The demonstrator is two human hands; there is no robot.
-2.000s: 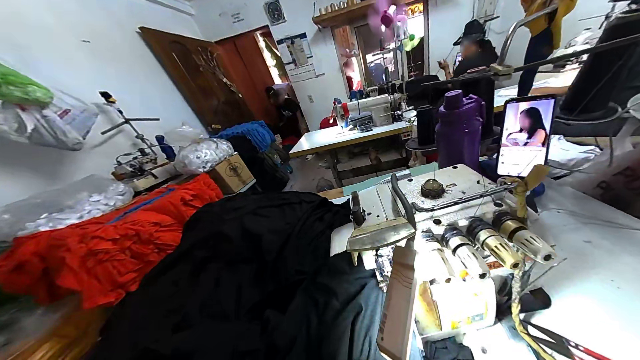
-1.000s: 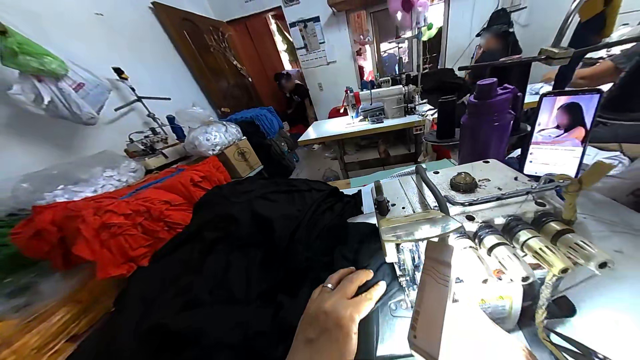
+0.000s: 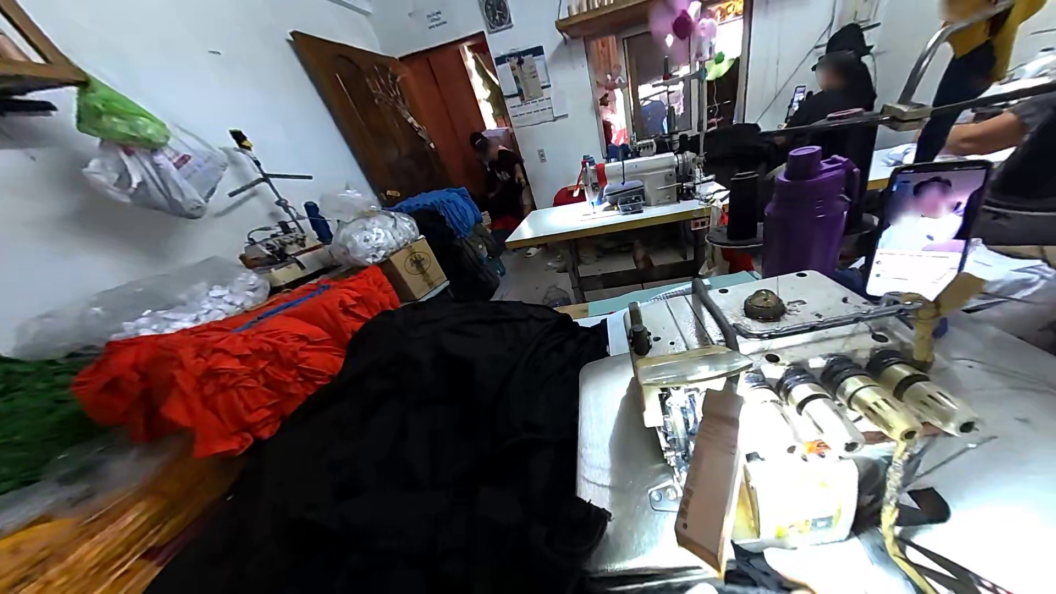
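Observation:
Neither my left hand nor my right hand shows in the head view at this moment. A large heap of black fabric (image 3: pixel 429 445) lies left of an overlock sewing machine (image 3: pixel 792 330), its ragged edge resting on the machine's pale metal plate (image 3: pixel 610 462). Several tension knobs (image 3: pixel 874 400) stick out from the machine's front. A cardboard strip (image 3: pixel 711 483) leans against it beside the needle area. Below the knobs, the white front cover (image 3: pixel 804 499) is brightly lit.
A purple bottle (image 3: pixel 807 214) and a propped phone (image 3: pixel 928 227) stand behind the machine. Red fabric (image 3: pixel 247 355) is piled on the left, near a cardboard box (image 3: pixel 414 270). Another sewing machine (image 3: pixel 652 177) stands on a white table (image 3: pixel 606 223). Several people are farther back.
A hand that lay on the black fabric beside the machine one second ago is out of view. The fabric's edge has shifted, and more of the metal plate shows.

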